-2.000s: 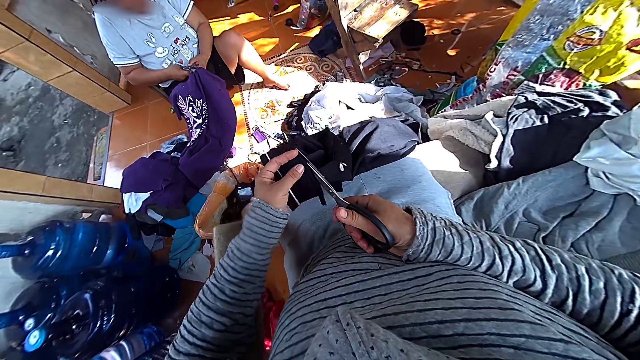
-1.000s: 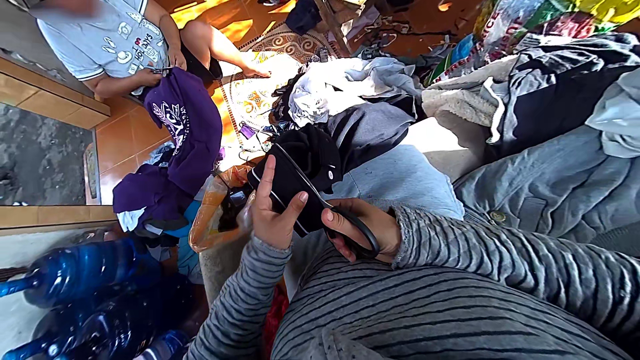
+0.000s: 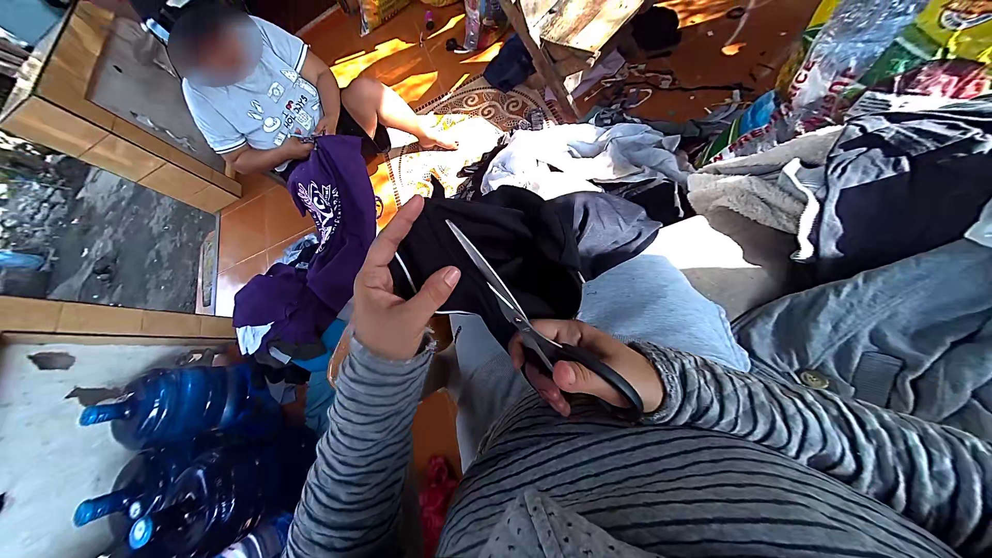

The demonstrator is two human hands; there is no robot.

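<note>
My right hand (image 3: 589, 364) grips the black handles of a pair of scissors (image 3: 496, 283). The metal blades point up and to the left, close together, over a black cloth (image 3: 496, 240). At the cloth's left edge is my left hand (image 3: 395, 287), its thumb and index finger spread; the other fingers are mostly hidden, so whether they hold the cloth is unclear. Thin white lines run along the cloth near that hand. Grey and white garments (image 3: 581, 159) lie just beyond the black cloth, and light blue fabric (image 3: 651, 302) is under and beside it.
A person (image 3: 260, 85) sits on the floor at upper left, both hands on a purple garment (image 3: 333, 209). Large blue water bottles (image 3: 194, 403) lie at lower left. Grey clothing (image 3: 876, 325) is heaped at right, near colourful plastic packaging (image 3: 860, 70). A wooden stand (image 3: 535, 54) is at the top.
The left index finger and thumb have spread apart since the earliest frame. The scissors stay in my right hand, their blades over the black cloth. The view has shifted somewhat.
</note>
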